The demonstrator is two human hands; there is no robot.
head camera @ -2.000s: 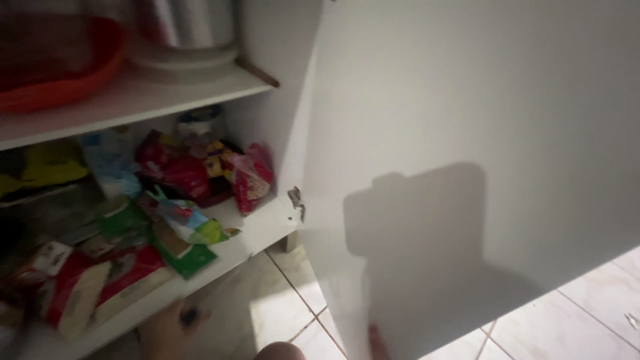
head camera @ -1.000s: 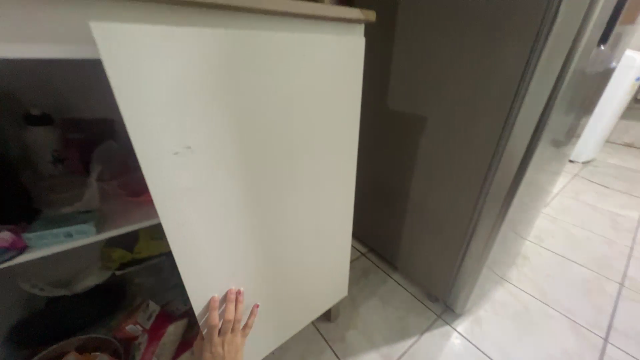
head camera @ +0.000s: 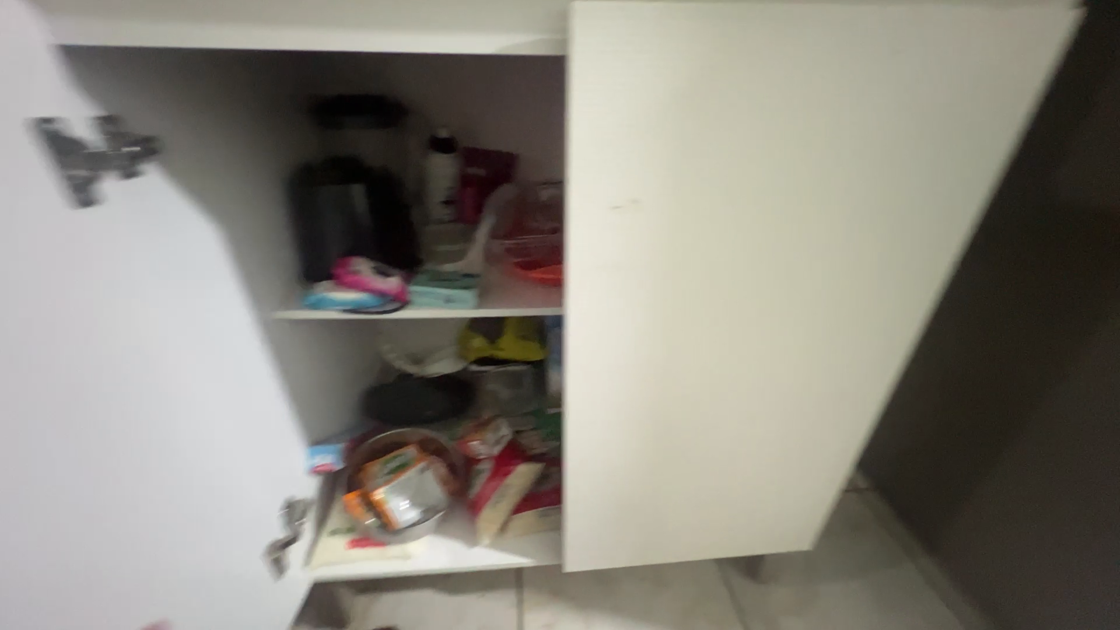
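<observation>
Neither of my hands shows clearly; only a faint blurred skin-toned patch lies at the bottom left edge, beside the open left cabinet door (head camera: 131,367). The white right door (head camera: 770,280) covers the right half of the cabinet. On the upper shelf (head camera: 516,312) stand a dark appliance (head camera: 350,219), a bottle (head camera: 443,175), a light-blue box (head camera: 444,289), a pink and blue packet (head camera: 372,278) and a red plastic container (head camera: 535,262). Below, a round bowl (head camera: 354,468) holds orange and white packets (head camera: 407,494), with red and cream packets (head camera: 503,490) beside it.
Metal hinges (head camera: 96,156) project at the left door's inner edge. A dark grey surface (head camera: 1006,367) rises at the right. Light floor tiles (head camera: 630,599) run beneath the cabinet, around a short leg (head camera: 751,567). A yellow packet (head camera: 503,339) lies under the upper shelf.
The right door, wide open two seconds ago, now lies across the cabinet's right half. The hand that touched it one second ago is gone from it. The view has swung left.
</observation>
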